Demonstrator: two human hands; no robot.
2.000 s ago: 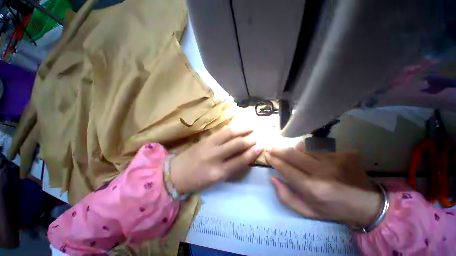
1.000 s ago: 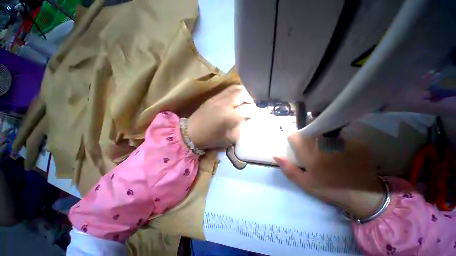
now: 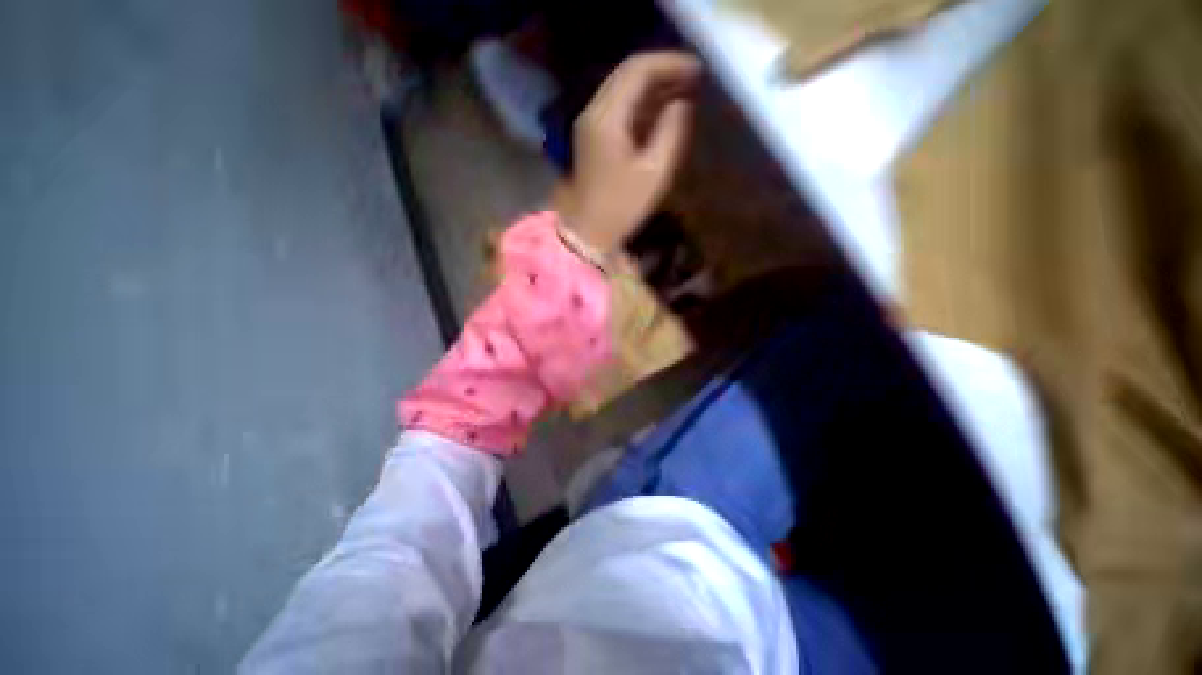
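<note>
The view is blurred and turned to the table's left side. My left hand, in a pink printed sleeve cuff, is beside and below the table edge with its fingers curled. I cannot tell whether it holds anything. Tan cloth shows behind and under the wrist and cuff. More tan-gold cloth lies in folds on the white table at the right. My right hand is not in view. The needle and machine head are not in view.
Grey floor fills the left. A thin dark bar or edge runs beside my left sleeve. Blue clothing and white clothing show below, next to a dark area under the table edge.
The view has swung left and down, away from the needle area. My left hand has left the cloth by the needle and is now beside the table. My right hand has gone out of view.
</note>
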